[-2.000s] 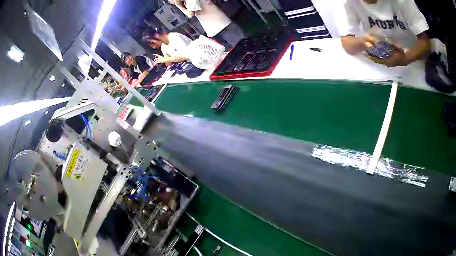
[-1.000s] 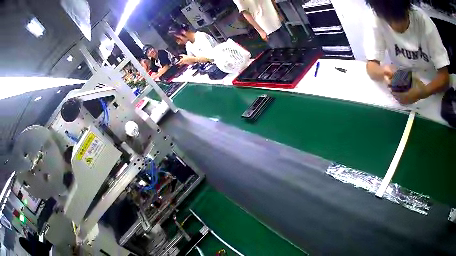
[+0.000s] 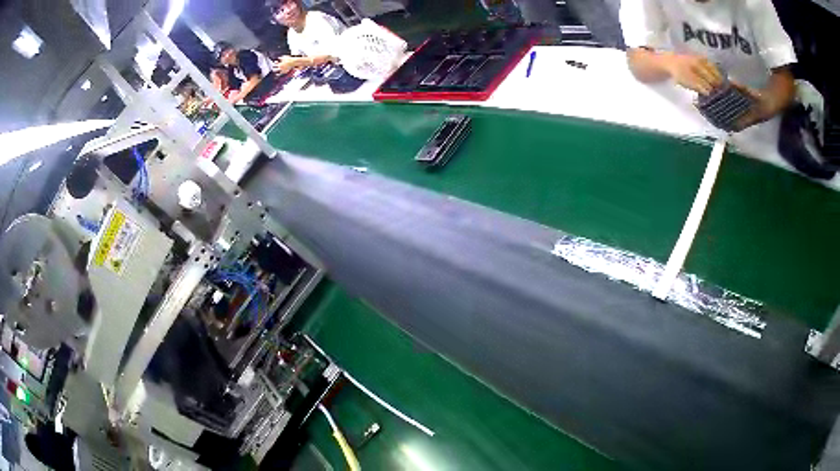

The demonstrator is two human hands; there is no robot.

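Note:
Neither of my hands is in the picture. Nearest in front of me is the dark grey conveyor belt (image 3: 460, 276), running from the machine to the lower right. The grey-white machine (image 3: 129, 267) with a round reel and yellow warning label stands at the left. A green mat (image 3: 368, 350) lies on the near side of the belt, with a pale yellow cord (image 3: 343, 443), a thin white strip (image 3: 387, 409) and a small piece on it. A dark phone-sized block (image 3: 444, 141) lies on the far green strip.
A crinkled shiny strip (image 3: 654, 281) lies along the belt's far edge, crossed by a white strip (image 3: 693, 221). A black tray with red rim (image 3: 497, 87) is on the far bench. A person opposite holds a dark ribbed item (image 3: 726, 106); other people sit further left.
The view has shifted, with the scene now higher and further left and more of the near mat showing, including the yellow cord. The person opposite has moved their hands around the dark item.

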